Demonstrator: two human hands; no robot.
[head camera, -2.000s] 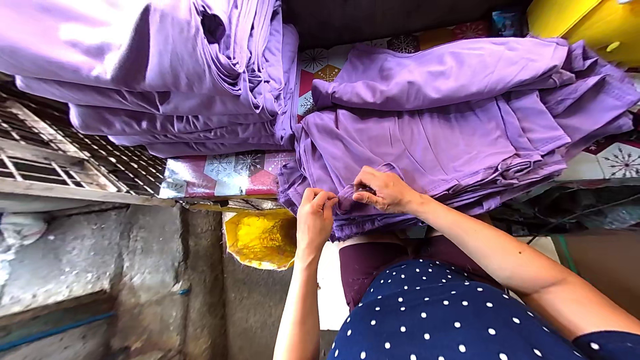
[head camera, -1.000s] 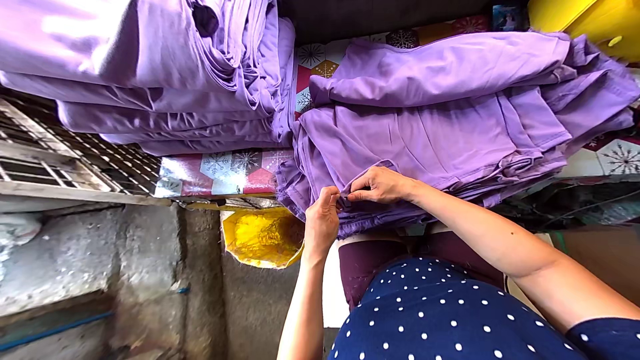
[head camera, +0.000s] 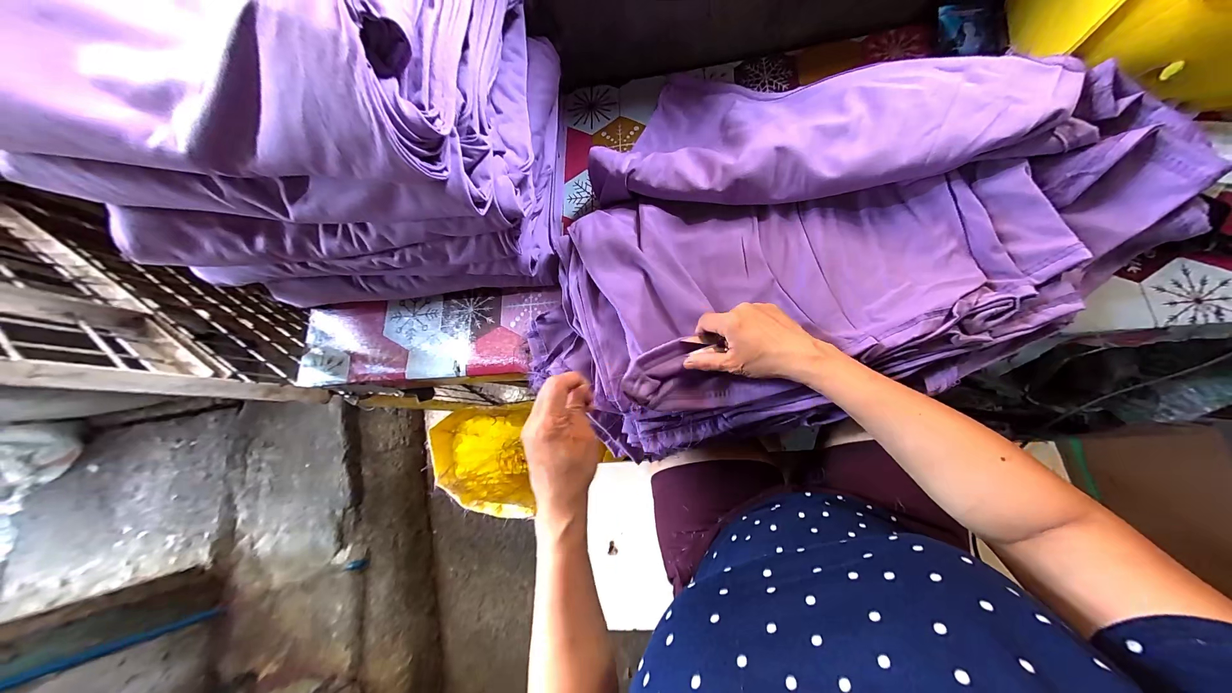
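Note:
A layered pile of purple fabric garments (head camera: 770, 260) lies on the table before me, its near edge over my lap. My right hand (head camera: 756, 342) pinches a folded edge of the top garment between thumb and fingers; a small dark thing shows at its fingertips, too unclear to name. Just left of the pile's near corner is my left hand (head camera: 561, 423), its fingers curled together, with what seems to be a thin thread beside it; whether it holds anything is hidden. A second, taller stack of folded purple fabric (head camera: 327, 115) stands at the left.
The table's snowflake-patterned cover (head camera: 443, 332) shows between the stacks. Below its edge hangs an open yellow bag (head camera: 481, 460) with loose bits inside. A metal grille (head camera: 125, 298) is at the left, over a concrete floor (head camera: 144, 491). A yellow container (head camera: 1136, 48) stands at the back right.
My hands were close together at the fabric edge; now they are apart, the left one off to the left of the pile. The right hand remains at the garment's edge.

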